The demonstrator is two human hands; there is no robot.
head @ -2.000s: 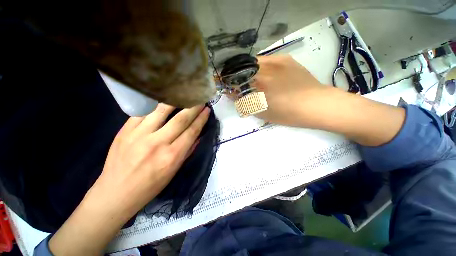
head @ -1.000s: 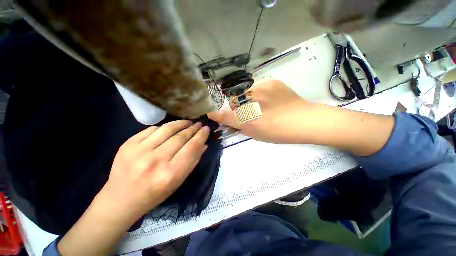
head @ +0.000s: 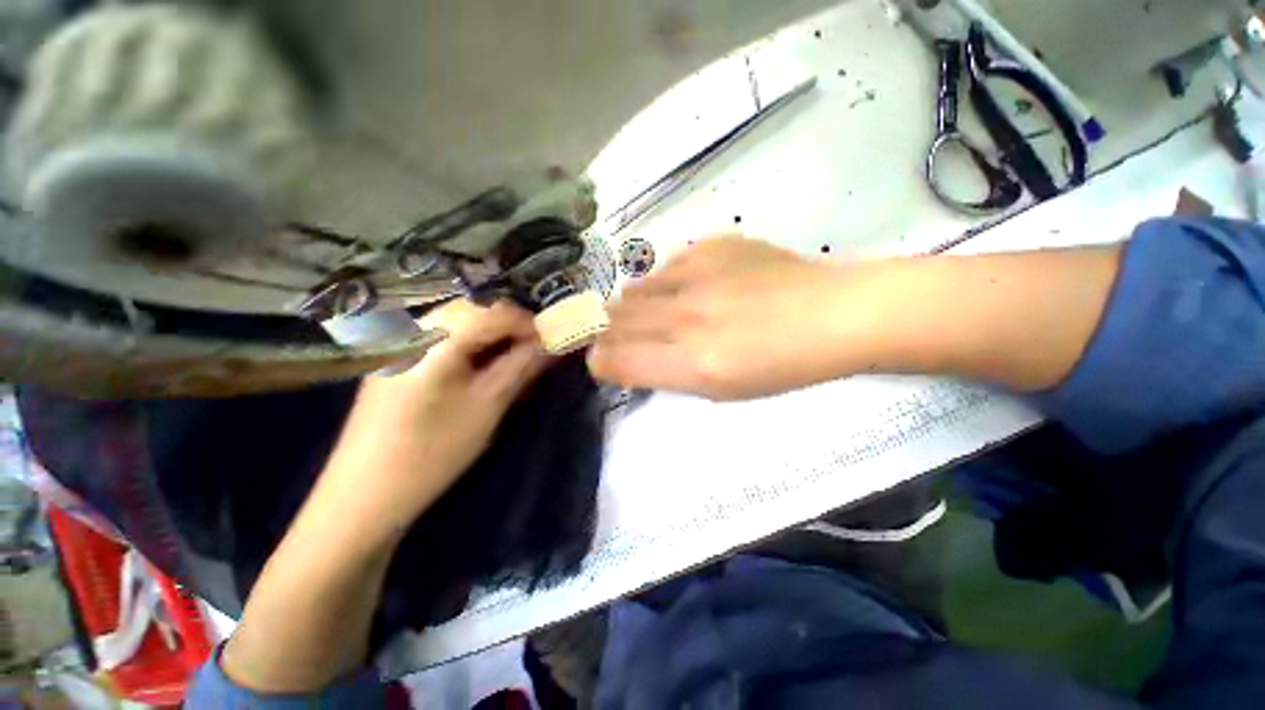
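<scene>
The dark fabric (head: pixel 520 479) lies under and around my left hand, its frayed edge over the table's ruler marks. My left hand (head: pixel 441 402) is at the needle area with fingers bent; its fingertips are partly hidden by the machine, so its grip cannot be told. My right hand (head: pixel 715 322) is just right of the cream tension knob (head: pixel 572 322), fingers curled and pointing left, at the fabric's right edge. Whether it holds anything cannot be seen. The needle and presser foot are hidden.
The machine head (head: pixel 458 97) and a large blurred ribbed knob (head: pixel 160 153) fill the upper left. Tweezers-like metal tool (head: pixel 715 150) lies behind my right hand. Black-handled scissors (head: pixel 1020 132) lie upper right. A red basket (head: pixel 104 590) is lower left, beyond the white table (head: pixel 721 479).
The view has shifted, bringing the large ribbed knob into sight. My left fingers have gone from flat on the fabric to bent at the needle area. My right hand is now beside the cream knob, less covered.
</scene>
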